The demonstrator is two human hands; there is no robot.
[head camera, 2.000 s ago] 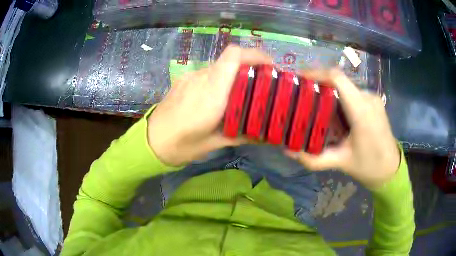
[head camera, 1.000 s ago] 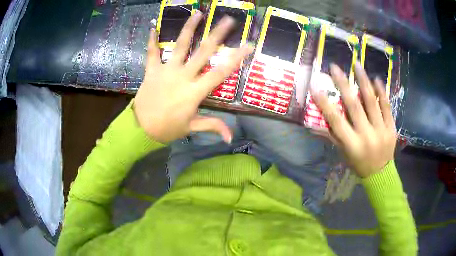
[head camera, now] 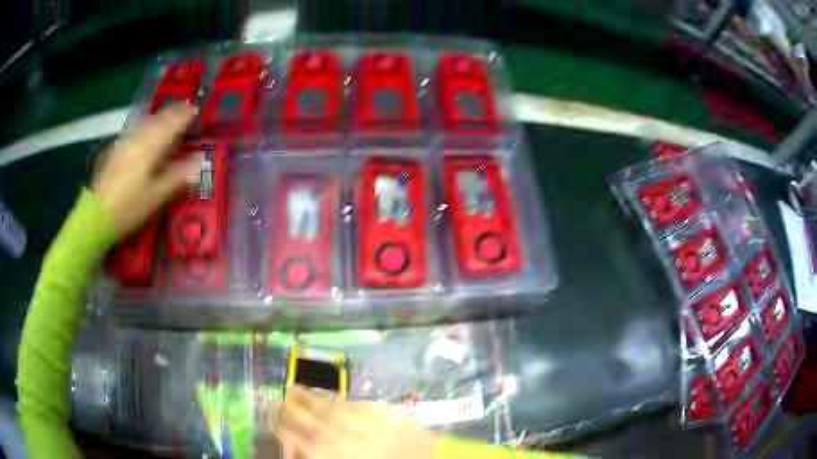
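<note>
A clear plastic tray point(head camera: 251, 179) holds two rows of red phones, mostly backs up, with a black ring and pale label on the near ones. My left hand point(head camera: 148, 170) is at the tray's left part, its fingers around the top end of a red phone point(head camera: 193, 220) in the near row. Another phone point(head camera: 307, 373), screen up with a yellow surround, is on the plastic-covered mat point(head camera: 448, 354) before the tray. My right hand point(head camera: 354, 428) covers its lower part; blur hides whether the fingers grip it. Its wrist is near the lower edge.
More clear trays point(head camera: 640, 179) with red phones stand at the right, angled. Beyond the dark green bench point(head camera: 591, 332) runs a pale curved edge point(head camera: 573, 115) and a green belt point(head camera: 573, 54). A white sheet point(head camera: 800, 251) is at the far right.
The view has tilted up to the tray. The row of phones under both hands is gone from the mat; one phone shows there. My left hand has moved forward to the tray.
</note>
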